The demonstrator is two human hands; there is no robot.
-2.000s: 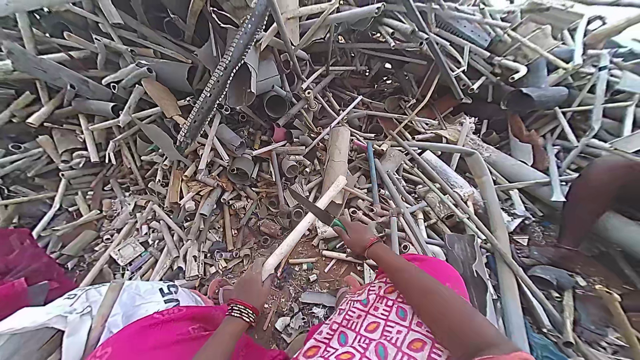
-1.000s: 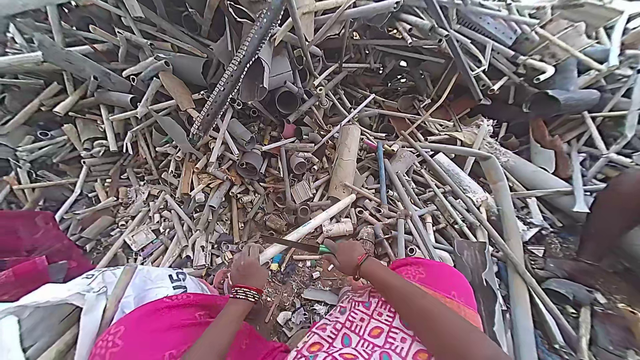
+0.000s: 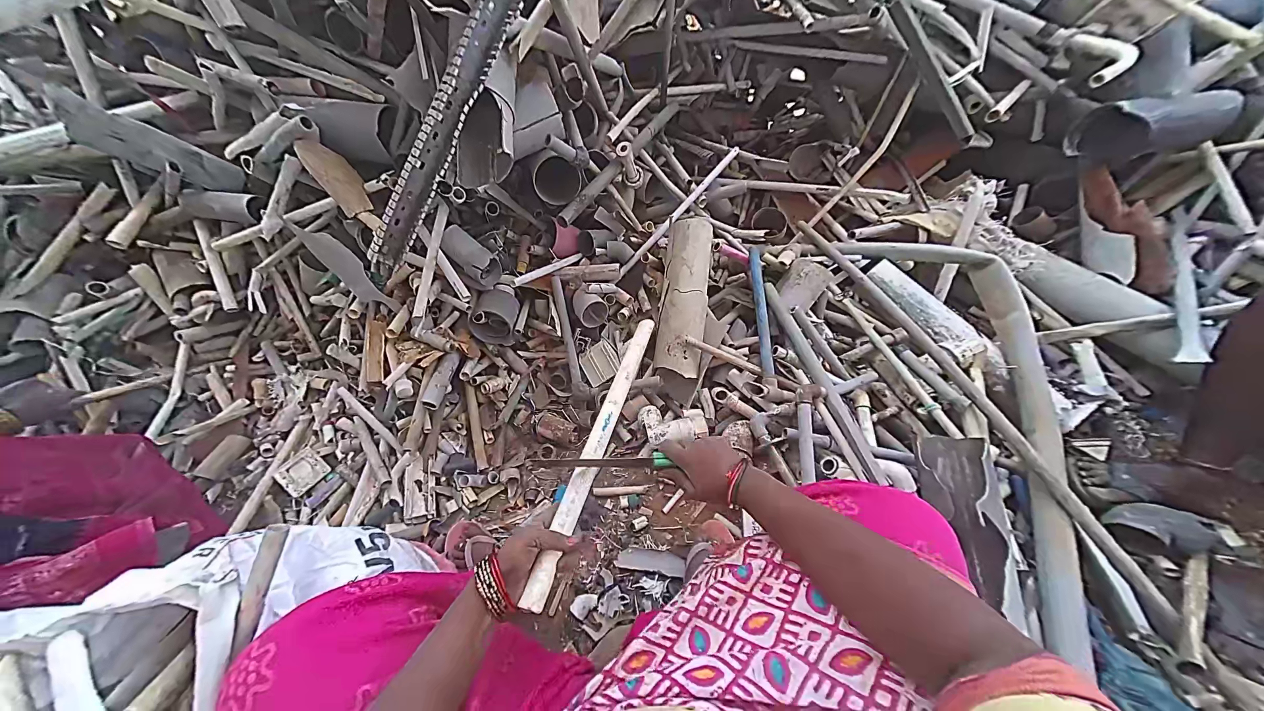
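Note:
My left hand (image 3: 533,555) grips the lower part of a white plastic pipe (image 3: 604,434), which slants up and away to the right. In my right hand (image 3: 703,472) is the green handle of a long, narrow blade (image 3: 600,462). The blade lies level across the pipe, above my left hand, its tip pointing left. Whether its edge presses into the pipe cannot be told. Around and beyond both hands lie small pieces of cut pipe (image 3: 474,425) and fittings. Past the pipe's far end is a wide beige pipe piece (image 3: 684,296).
A high heap of scrap pipes (image 3: 553,178) spreads across the front, with a bent grey pipe (image 3: 1027,395) to the right. A white sack (image 3: 326,558) holding pipes lies at my left. At the right edge, part of another person's limb (image 3: 1224,395) shows.
The pipe was slanted lower a second ago and now points more steeply away from me. The blade has turned from a slant to nearly level. Both hands keep their hold.

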